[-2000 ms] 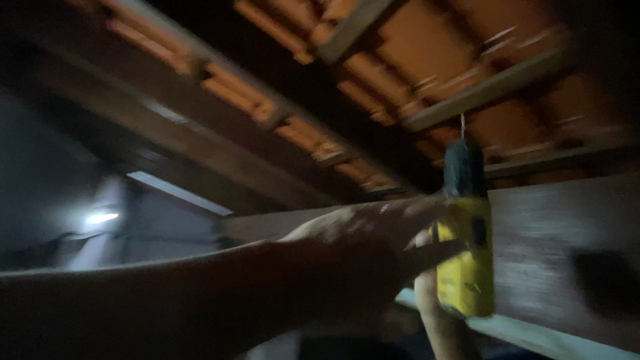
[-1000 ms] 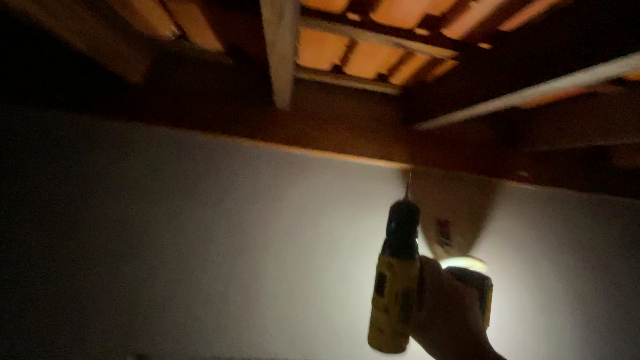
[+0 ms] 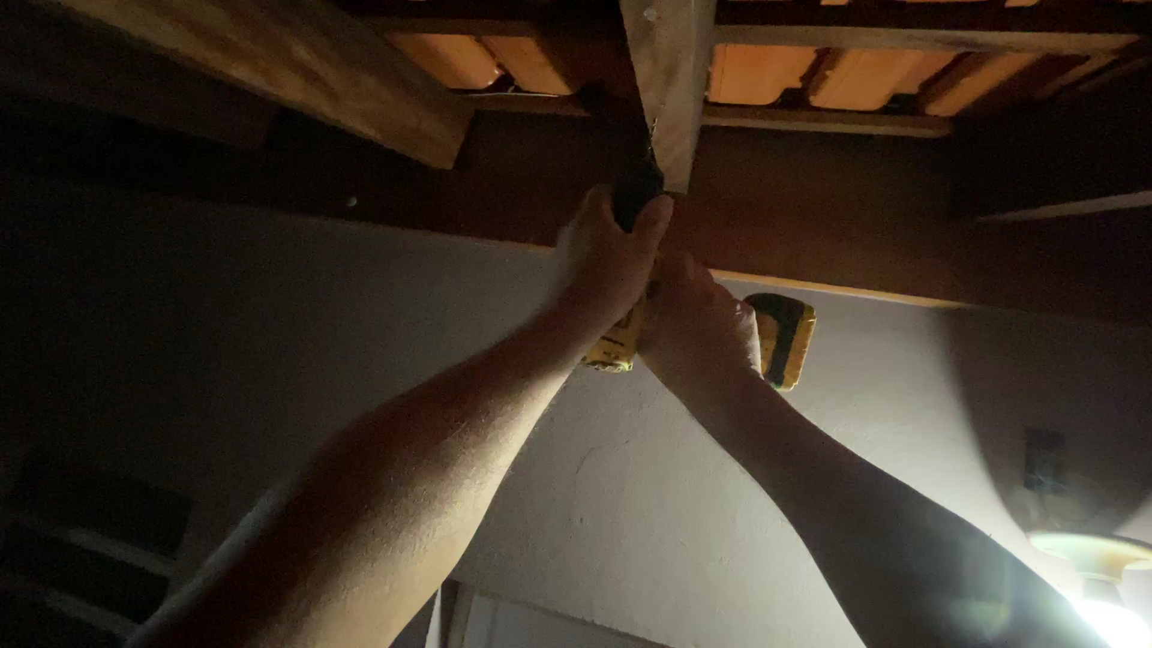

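Note:
Overhead, a yellow and black cordless drill [image 3: 616, 349] points upward. My left hand [image 3: 612, 247] is wrapped around its front end, just below the dark chuck [image 3: 636, 193]. My right hand [image 3: 702, 324] grips the handle, with the battery base [image 3: 785, 340] showing to its right. A thin drill bit [image 3: 652, 139] rises from the chuck against a wooden rafter [image 3: 675, 90]; whether the tip is inside the wood, I cannot tell. Both hands hide much of the drill's body.
A dark horizontal beam [image 3: 810, 229] runs along the top of the pale wall [image 3: 576, 504]. Another rafter [image 3: 360, 81] slants at the upper left, below orange roof tiles [image 3: 760, 72]. A bright lamp [image 3: 1102, 576] shines at the lower right, under a dark wall fitting [image 3: 1044, 459].
One second ago only one hand on the drill was in view, with the bit near the beam's lower edge. Now both hands are on it and the bit is up at the rafter.

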